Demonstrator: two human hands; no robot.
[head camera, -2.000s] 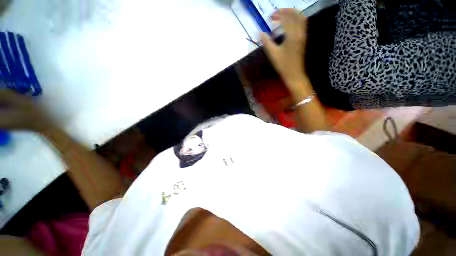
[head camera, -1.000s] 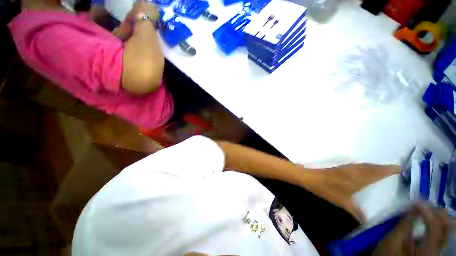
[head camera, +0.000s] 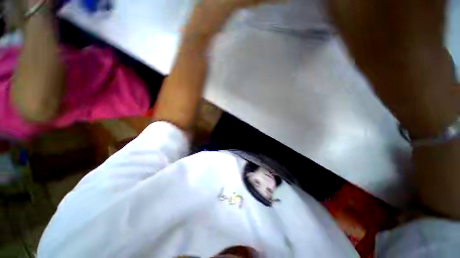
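My left hand is at the top edge, blurred and partly cut off, over the white table. Its fingers point right, and whether they hold anything cannot be seen. My right hand is large, close and blurred at the upper right, with a bracelet at the wrist. Its fingers are cut off by the top edge. A blurred greyish shape with a thin dark line shows between my hands; what it is cannot be told.
A person's forearm and pink clothing are close on the left, beside the table. A blurred blue item lies at the table's far left. A red object shows below the table's edge at the lower right.
The view has turned and shifted. My left hand has gone from the table's near edge to the top of the picture. My right hand now shows large at the upper right; the box stacks are out of view.
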